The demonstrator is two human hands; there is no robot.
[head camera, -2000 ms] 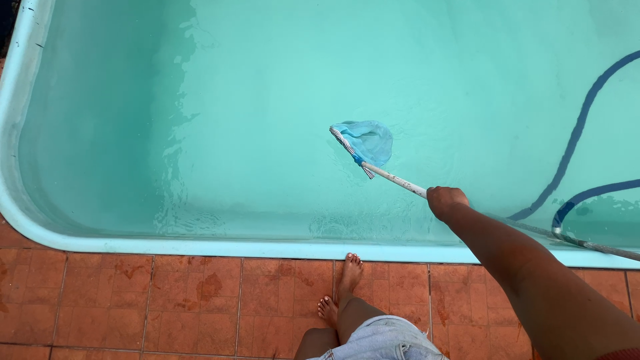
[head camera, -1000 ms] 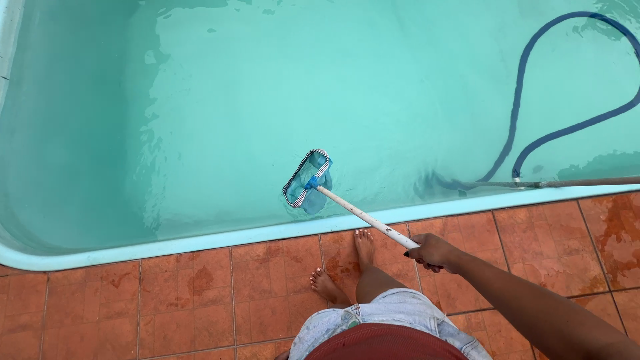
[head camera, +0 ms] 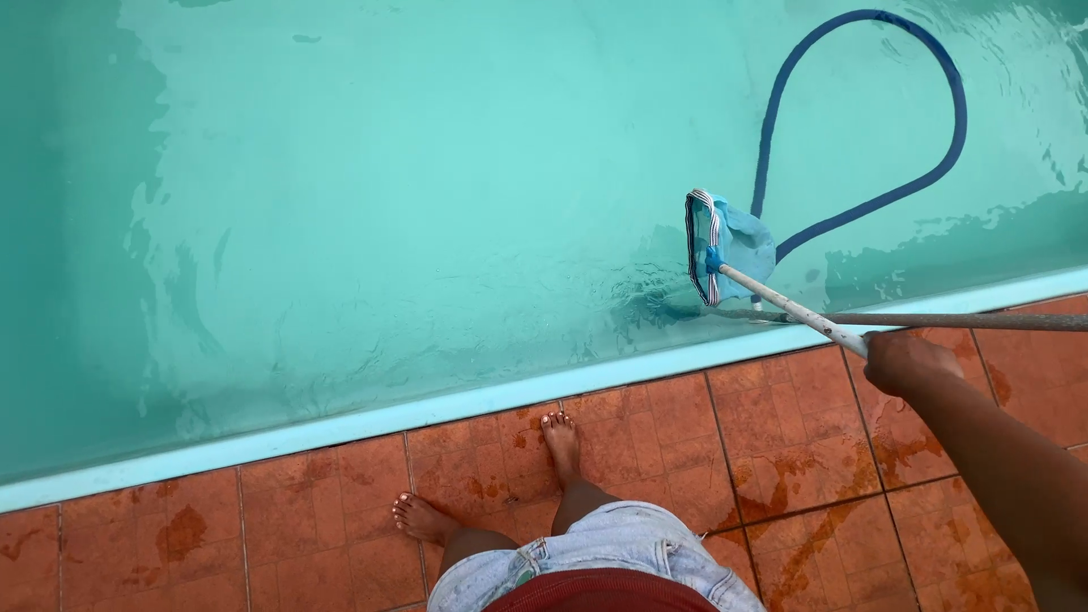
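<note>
My right hand [head camera: 909,364] is closed around the end part of a white pole [head camera: 795,310] at the right of the head view. At the pole's far end a pool skimmer net [head camera: 739,246] with a striped rim and blue mesh bag is tilted on its side over the water near the pool edge. Part of a dark blue hose shows behind the bag. My left hand is out of view.
A blue hose [head camera: 960,110] loops in the pool water. A long dark pole [head camera: 960,321] lies across the pale blue pool rim [head camera: 510,414], below the net. Wet terracotta tiles [head camera: 816,459] surround my bare feet.
The skimmer net has moved right, from open water in front of my feet to beside the hose. My right hand has stayed on its pole. The view has shifted to the right.
</note>
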